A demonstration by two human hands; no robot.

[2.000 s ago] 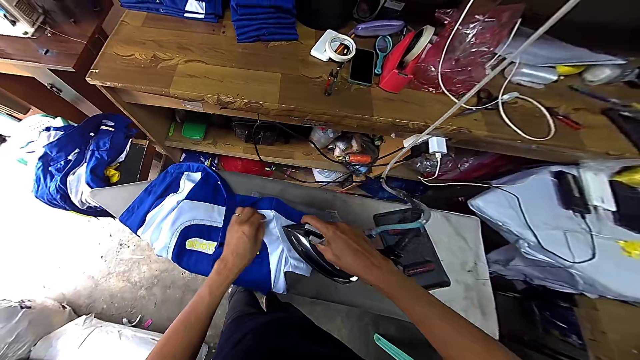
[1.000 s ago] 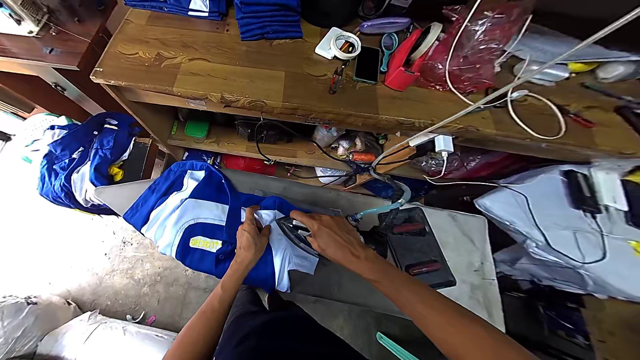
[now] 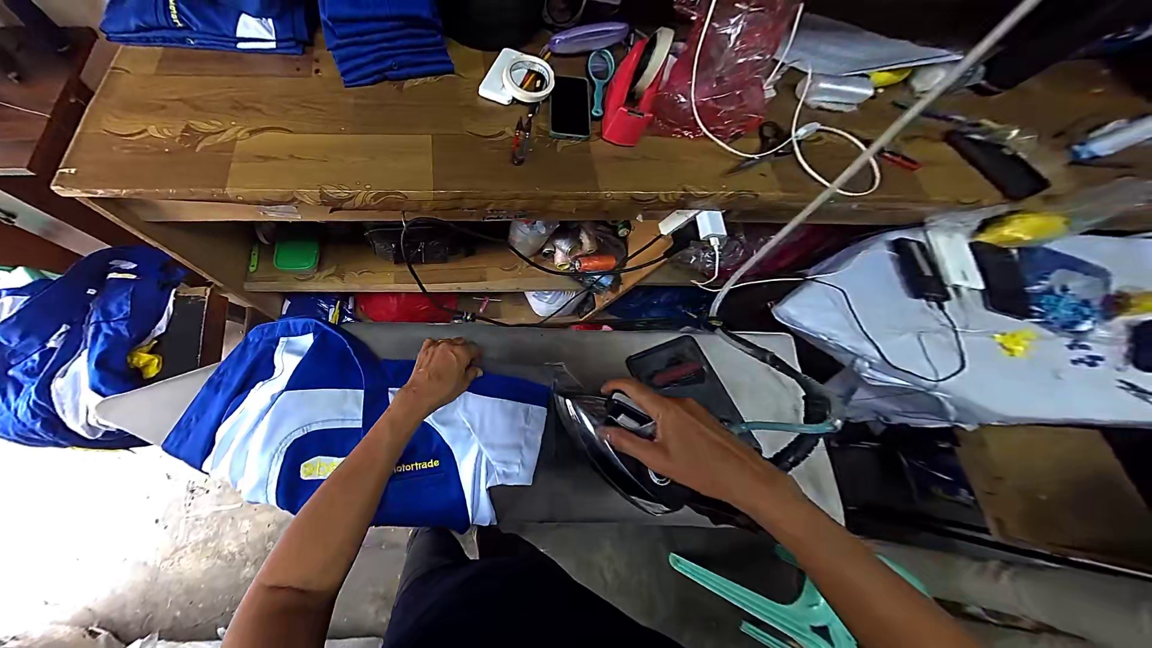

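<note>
A blue and white work shirt (image 3: 360,423) with yellow embroidery lies over the left part of a grey ironing board (image 3: 576,490). My left hand (image 3: 441,369) rests at the shirt's upper edge, near the collar side of its sleeve; whether its fingers pinch cloth is hidden. My right hand (image 3: 670,436) grips the handle of a steam iron (image 3: 621,459), tilted on the board just right of the sleeve and apart from it. Behind the iron lies a dark iron rest pad (image 3: 679,369). A hose and cord run from the iron to the right.
A wooden table (image 3: 333,153) behind the board holds folded blue garments (image 3: 382,40), tape, a phone (image 3: 571,106) and a red tape dispenser (image 3: 630,99). More blue clothes (image 3: 81,351) are heaped at left. White sacks (image 3: 990,342) lie at right, a green plastic stool (image 3: 792,603) below.
The iron in my right hand has moved right, off the shirt's sleeve onto the board. My left hand has moved from the middle of the shirt to its upper edge.
</note>
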